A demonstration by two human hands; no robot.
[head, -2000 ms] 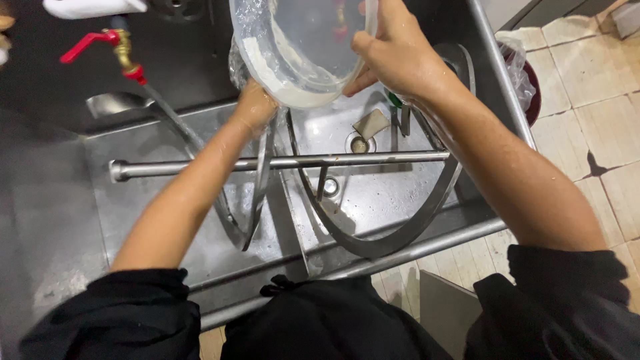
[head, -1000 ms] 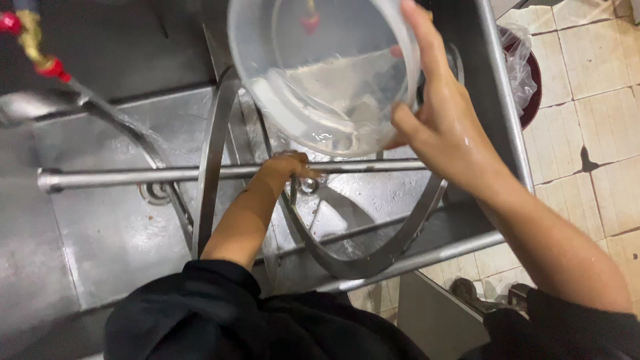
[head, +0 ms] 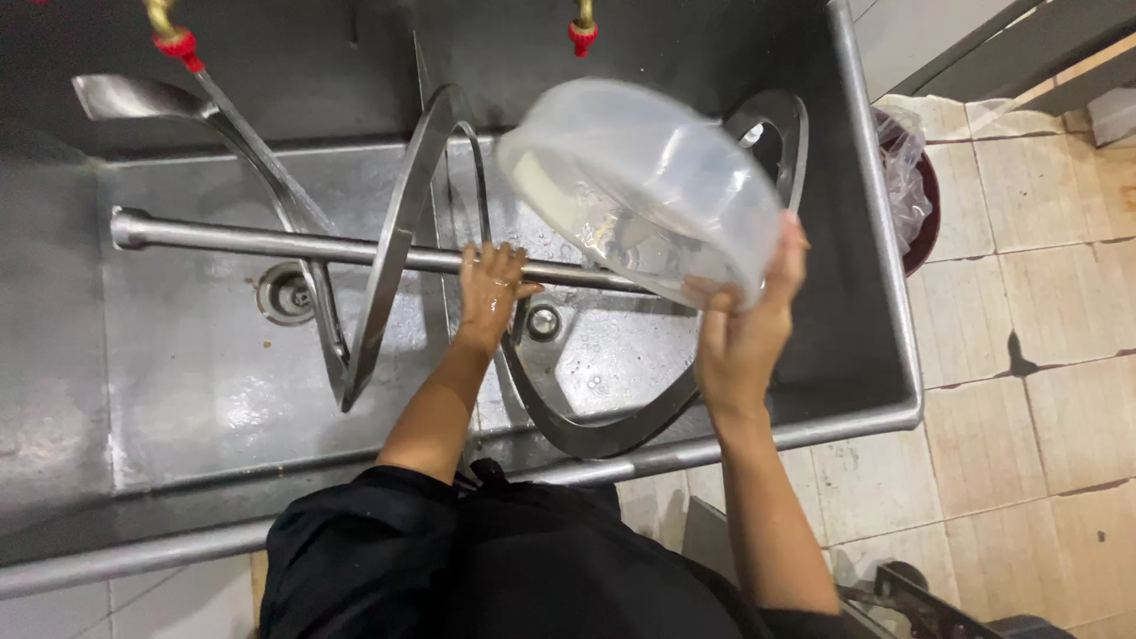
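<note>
My right hand (head: 750,328) grips the rim of a translucent plastic tub (head: 648,177), which is tilted above the right part of the steel sink, its mouth toward me. My wet left hand (head: 493,288) rests on the straight steel shaft (head: 346,247) of a large spiral mixing ribbon (head: 390,240); whether the fingers curl round it is hard to tell. The ribbon lies across both sink basins and its curved blades rise around the shaft. Water runs from a tap with a red nozzle (head: 180,46) onto the left end of the ribbon.
A second red tap nozzle (head: 582,37) hangs over the sink's back. The left basin has a drain (head: 288,293), and a round metal fitting (head: 543,321) sits in the right one. The sink's front rim (head: 674,460) is near my body. Right of the sink stands a dark red bin (head: 927,209) with a plastic bag.
My left hand has left the tub, which it touched two seconds ago, and come down to the shaft. The tub has tipped in my right hand. The view has shifted.
</note>
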